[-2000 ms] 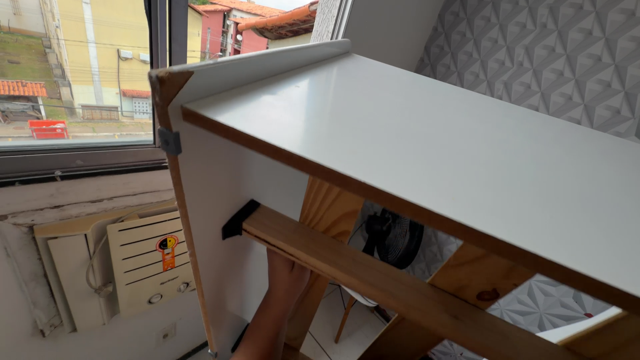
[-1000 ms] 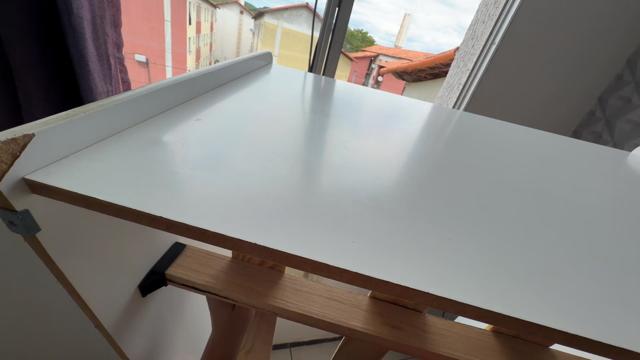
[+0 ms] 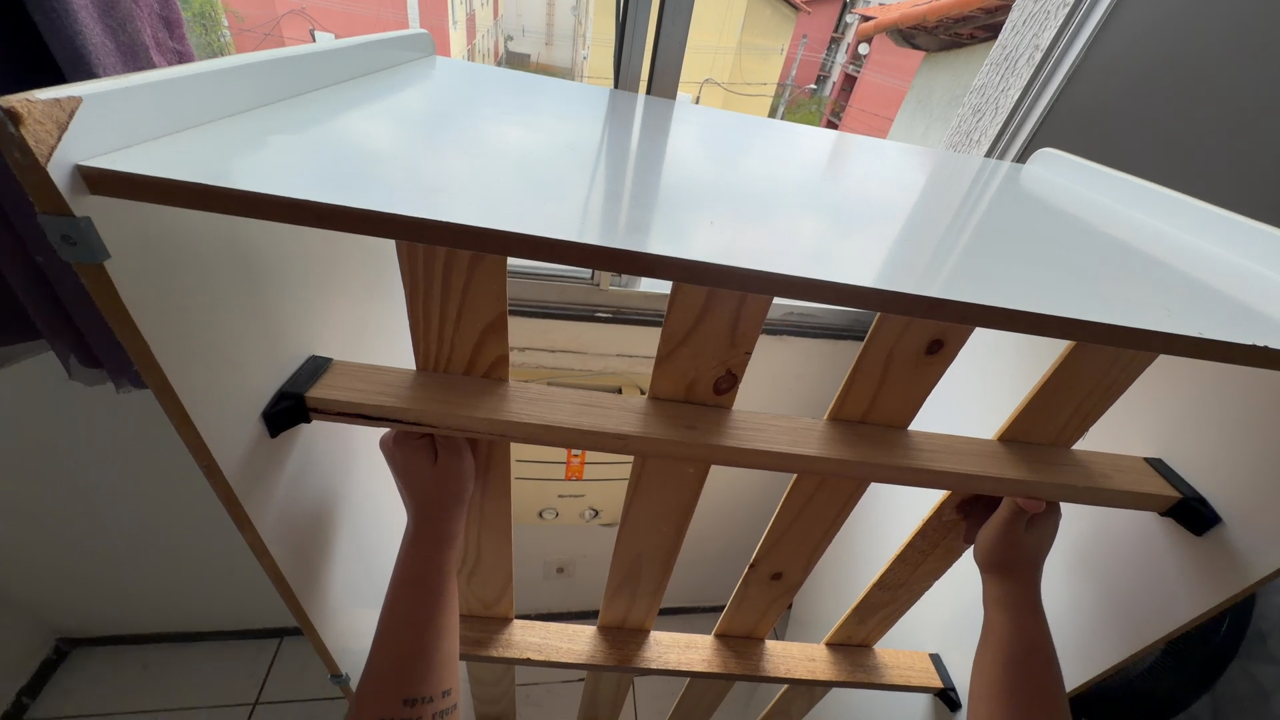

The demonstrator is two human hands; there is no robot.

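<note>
My left hand [image 3: 428,472] is a closed fist against the underside of an upper wooden crossbar [image 3: 740,435], near its left end; whether the fingers wrap the bar is hidden. Under the same bar's right part, my right hand [image 3: 1015,535] has its fingers up at the lower edge. Black plastic brackets [image 3: 290,397] hold the bar between white side panels. Several pine slats [image 3: 695,345] cross behind it, and a lower wooden crossbar [image 3: 710,652] runs beneath. Above my hands spans a white board [image 3: 640,190] with a brown edge.
A window [image 3: 645,50] lies behind the furniture, with an air conditioner [image 3: 570,485] seen between slats. A dark curtain [image 3: 70,290] hangs at left. A metal bracket [image 3: 72,238] sits on the left panel's edge. A black round object [image 3: 1170,660] stands at lower right, above a tiled floor.
Both hands now show at the upper crossbar; one second ago neither was in view. Two seconds ago one hand was under the bar's left part. The view has shifted to take in the whole frame.
</note>
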